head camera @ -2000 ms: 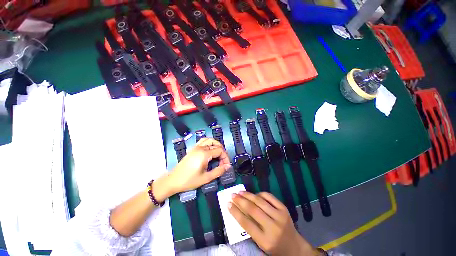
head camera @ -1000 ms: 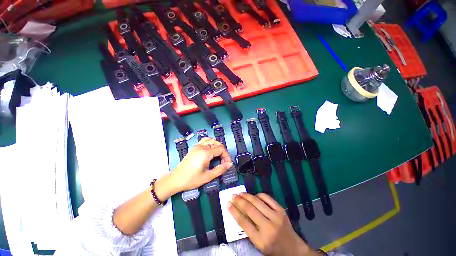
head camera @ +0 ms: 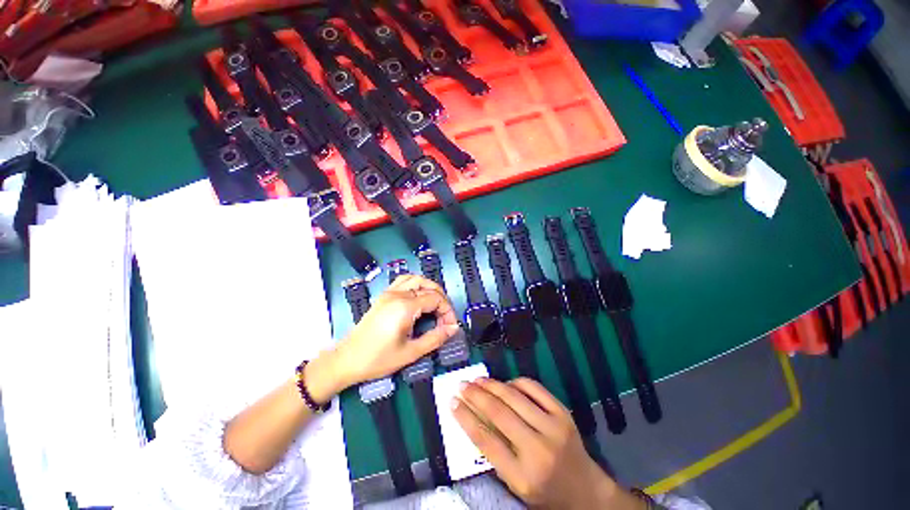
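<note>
Several black smartwatches (head camera: 484,324) lie side by side at the near table edge, straps laid straight. The three at the left have grey-looking screens (head camera: 377,389); the others look dark. My left hand (head camera: 404,324) rests over the left watches, fingers curled with the fingertips at the top of the third grey screen. Whether it pinches something small cannot be told. My right hand (head camera: 524,433) lies with its fingers on a white card (head camera: 461,428) over the strap below that watch. The palm side is hidden.
An orange-red tray (head camera: 559,120) with upturned watches stands behind the row. White sheets (head camera: 239,259) are piled at left. A clear bottle in a cream ring (head camera: 710,159), white scraps (head camera: 647,227), a blue strip (head camera: 654,98) and a blue bin (head camera: 629,22) are at right.
The view has shifted slightly. Both hands stay almost in the same place over the watches and the card.
</note>
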